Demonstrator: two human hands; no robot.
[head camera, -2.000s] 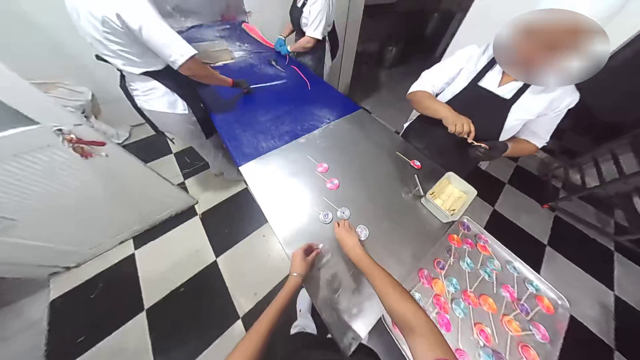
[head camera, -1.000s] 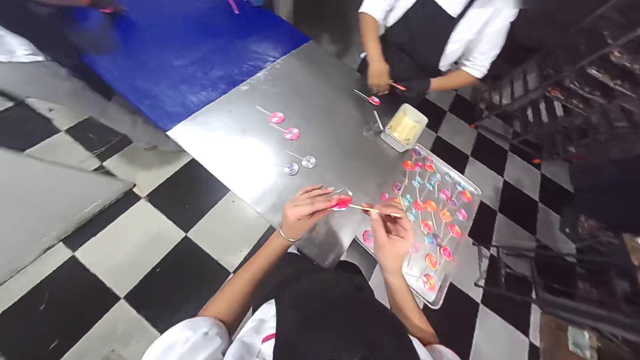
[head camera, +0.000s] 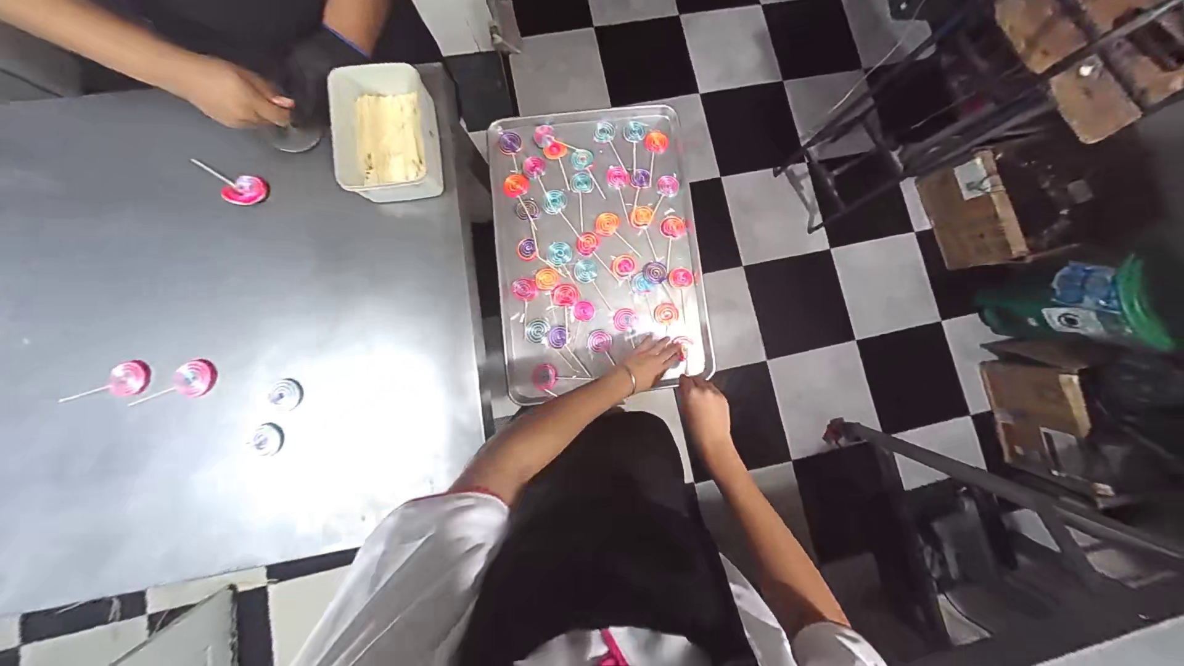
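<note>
Over the near right corner of a metal sheet tray full of swirled lollipops, my left hand touches a red lollipop with its fingertips. Just below that corner, the fingers of my right hand are closed on the same lollipop's stick. On the steel table at the left lie two pink lollipops with sticks, the nearer-to-me one beside the other, and two pale swirled candies. Farther back lies a red and pink lollipop.
A white tub of pale sticks stands at the table's corner, beside a co-worker's hands. At the right are metal racks, cardboard boxes and a green bin on the checkered floor.
The view has swung right, toward the tray. My hands have moved from beside the table to the tray's near corner, with the red lollipop that they held one second ago.
</note>
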